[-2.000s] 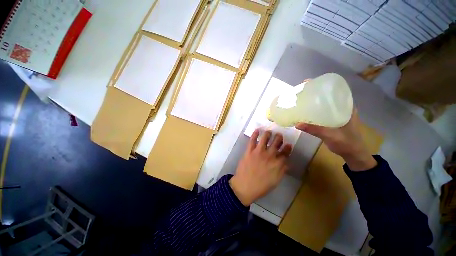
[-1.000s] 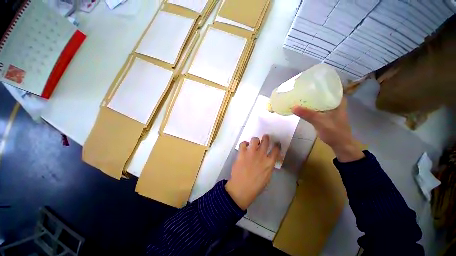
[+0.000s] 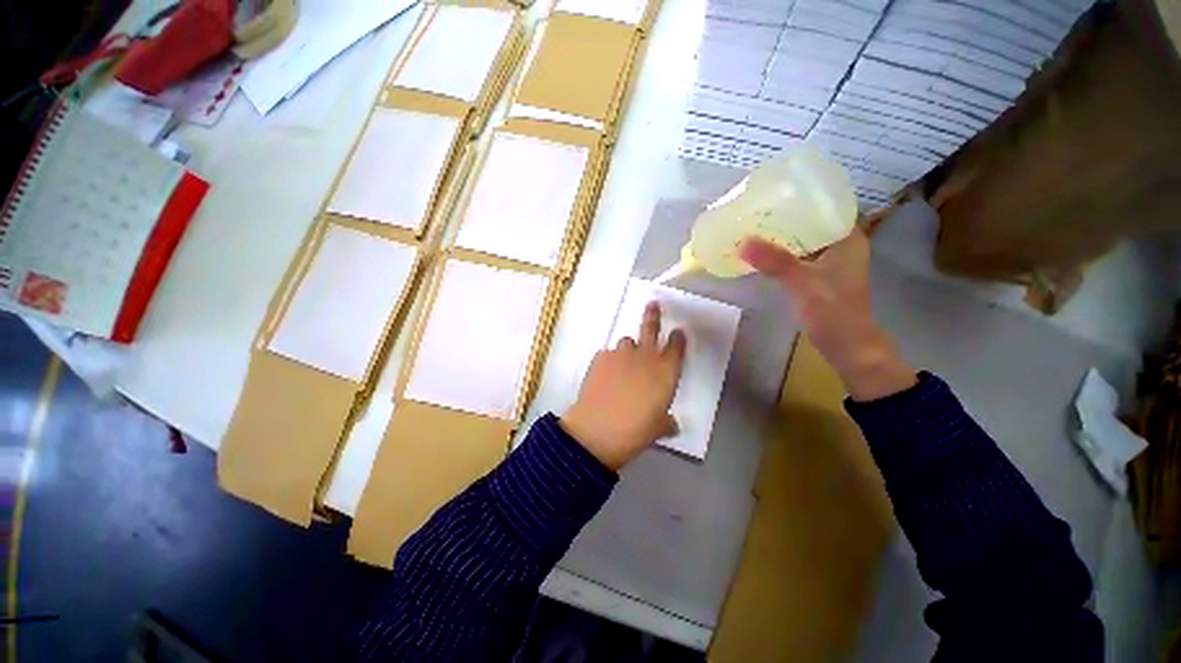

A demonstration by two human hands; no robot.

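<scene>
A white pad (image 3: 710,376) lies flat on the grey mat (image 3: 648,525). My left hand (image 3: 631,395) rests on the pad with its fingers spread, holding nothing. My right hand (image 3: 829,304) is shut on a pale yellow squeeze bottle (image 3: 790,207). The bottle is tilted, with its thin nozzle pointing down left at the pad's upper left corner. Whether glue is coming out cannot be told.
Covered pads (image 3: 477,334) lie overlapping in two columns at left. A tan card cover (image 3: 816,518) lies right of the pad. White stacks (image 3: 829,78) and a kraft-wrapped stack (image 3: 1049,168) stand behind. A crumpled paper (image 3: 1105,430) is at right, a calendar (image 3: 84,214) far left.
The bottle has tipped and moved left, and its nozzle now shows at the pad's upper corner. My left hand has moved up over the pad. The view has shifted.
</scene>
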